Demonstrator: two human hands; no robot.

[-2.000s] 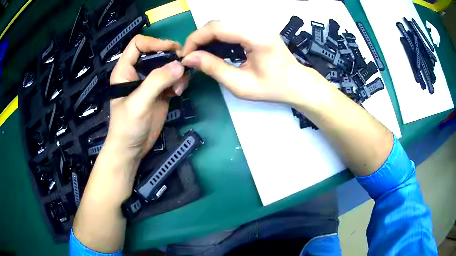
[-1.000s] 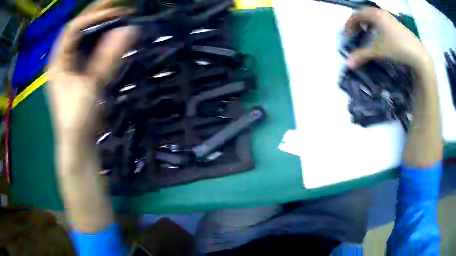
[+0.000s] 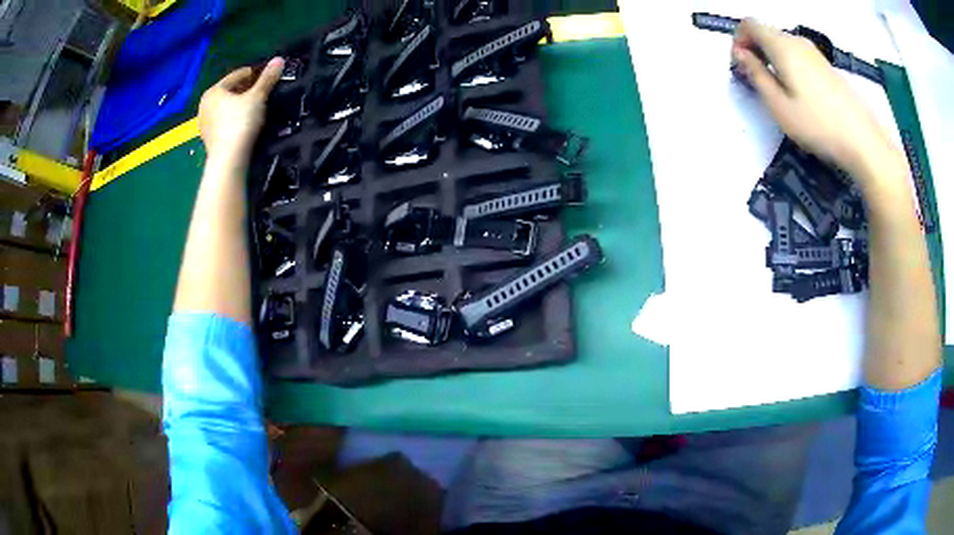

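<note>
The black foam tray (image 3: pixel 450 357) holds rows of dark watch bodies, many with grey-slotted strap pieces. My left hand (image 3: pixel 235 110) is at the tray's upper left edge, thumb and fingertips close together beside a watch body (image 3: pixel 293 71); whether they grip it is unclear. My right hand (image 3: pixel 811 99) is over the middle white sheet (image 3: pixel 722 355), fingers curled beside an assembled watch (image 3: pixel 858 68) at the sheet's far end, partly hidden by the hand; a grip cannot be made out. Strap pieces (image 3: pixel 811 251) lie heaped below my right wrist.
The green mat (image 3: pixel 617 94) has yellow tape (image 3: pixel 146 157) and a red strip (image 3: pixel 75 246). A blue patch (image 3: pixel 157 78) is at the far left. A white scrap (image 3: pixel 651 319) touches the sheet's left edge. Cardboard boxes (image 3: pixel 31 282) stand at the left.
My hands were together working on a watch over the tray, then moved apart. My left hand is now at the tray's far left edge, my right over the sheet. The view has shifted left.
</note>
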